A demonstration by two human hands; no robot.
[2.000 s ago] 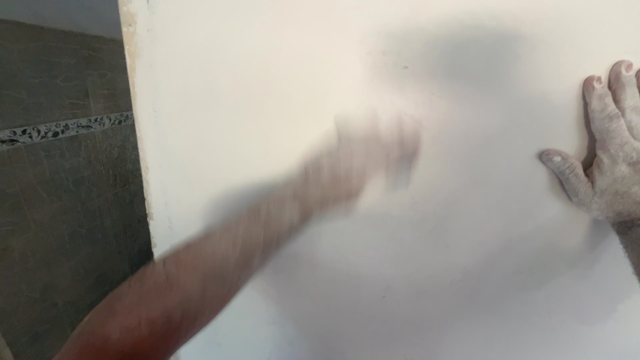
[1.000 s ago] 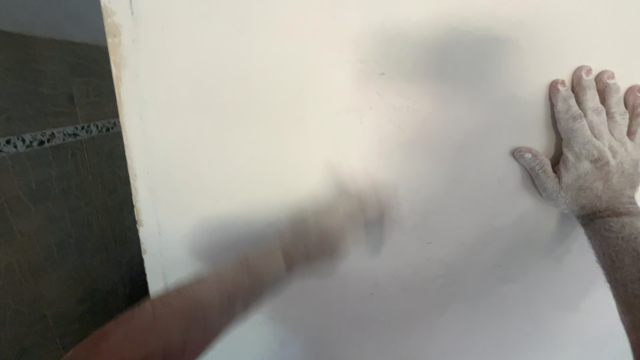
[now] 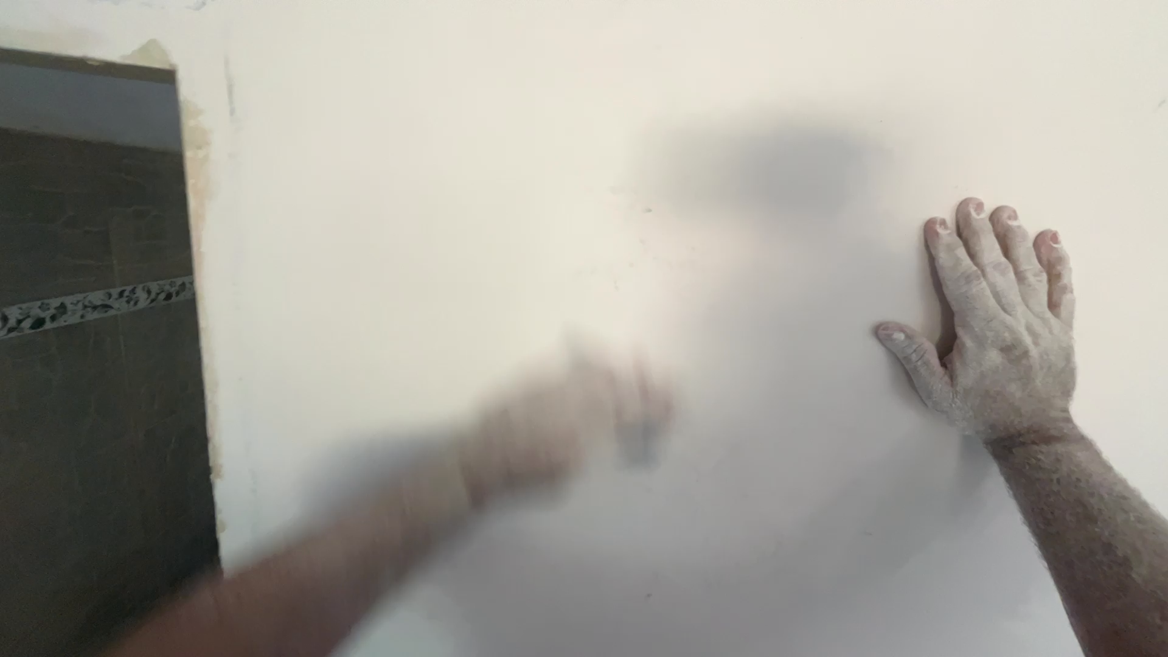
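A smooth off-white wall [image 3: 411, 228] fills most of the head view. My right hand [image 3: 1004, 328], coated in pale dust, lies flat against it at the right, palm down, with thumb and fingers spread and nothing held. My left hand [image 3: 575, 411] is strongly blurred by motion in front of the wall, left of and lower than my right hand. A small dark edge shows at its fingers, but whether it holds something cannot be made out. Small marks dot the wall above my left hand.
At the far left the wall ends at a rough, patched edge [image 3: 205, 365] of an opening. Beyond it stands dark tiling [image 3: 91, 438] with a patterned border strip [image 3: 100, 306]. Soft shadows fall across the wall.
My left hand, blurred in every frame, sits lower against the wall than two seconds ago. My right hand stays flat on it. The view has shifted, showing the opening's top corner.
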